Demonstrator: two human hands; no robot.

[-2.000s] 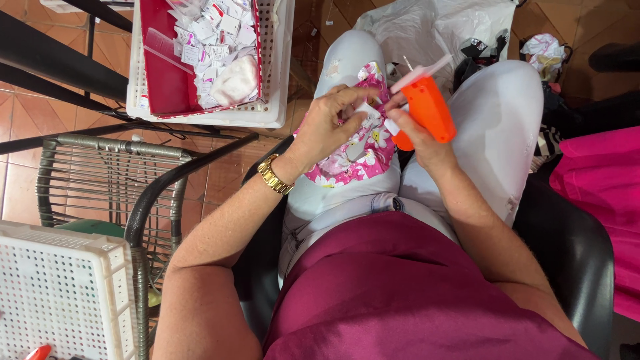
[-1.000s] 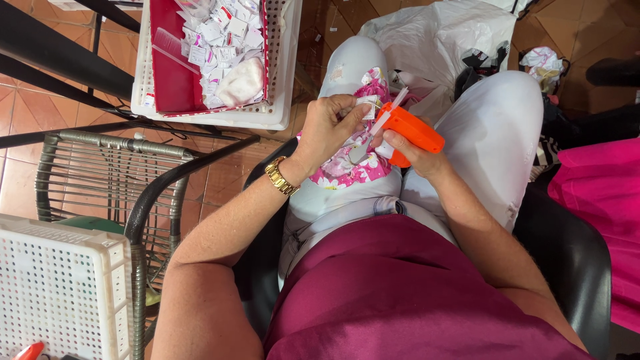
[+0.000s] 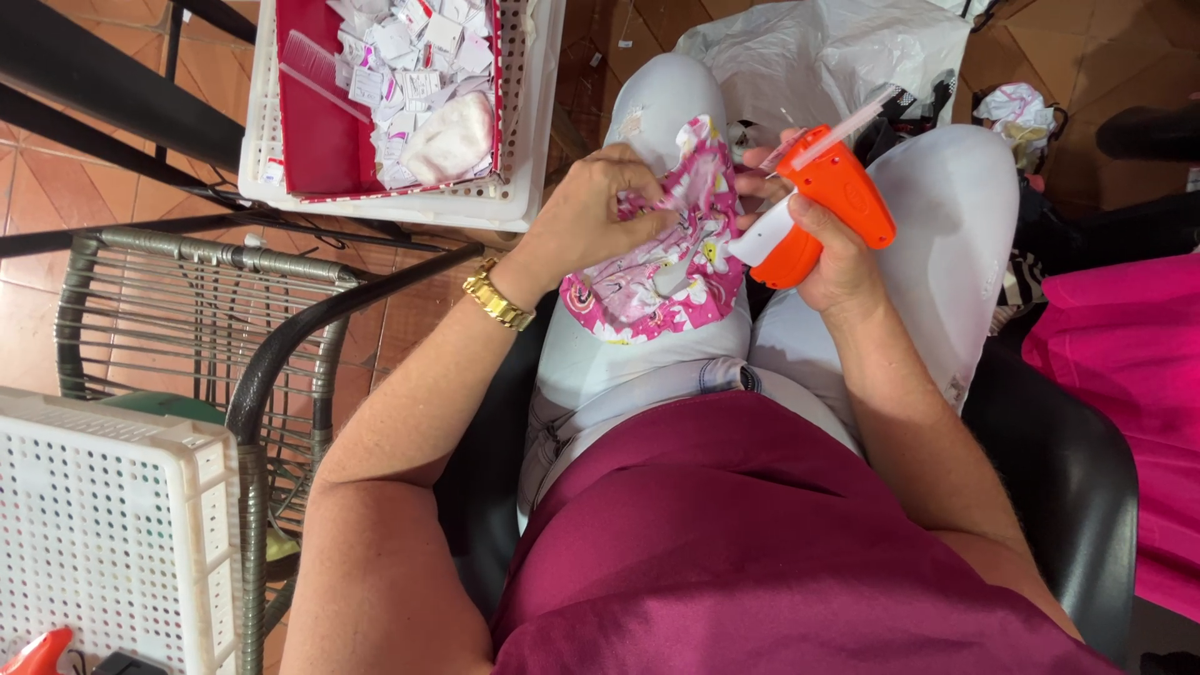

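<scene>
My right hand (image 3: 834, 253) grips an orange and white tagging gun (image 3: 834, 202), with a strip of clear plastic fasteners standing out of its top and a thin needle pointing up and left. A pink floral garment (image 3: 689, 253) lies over my left thigh. My left hand (image 3: 605, 206), with a gold watch at the wrist, has its fingers bent on the garment's upper left edge and pinches the cloth. A pale tag (image 3: 670, 278) rests on the garment.
At the upper left, a red box (image 3: 319, 141) of paper tags, more plastic fasteners and a white cloth sits in a white crate (image 3: 520, 202). A corded chair (image 3: 206, 309) and another white crate (image 3: 94, 506) stand at left. A plastic bag (image 3: 806, 47) lies beyond my knees; pink fabric (image 3: 1125, 375) hangs at right.
My right hand has moved the tagging gun a little right, off the garment, and turned it. My left hand no longer holds up the white tag seen a second ago; its fingers are lower on the cloth.
</scene>
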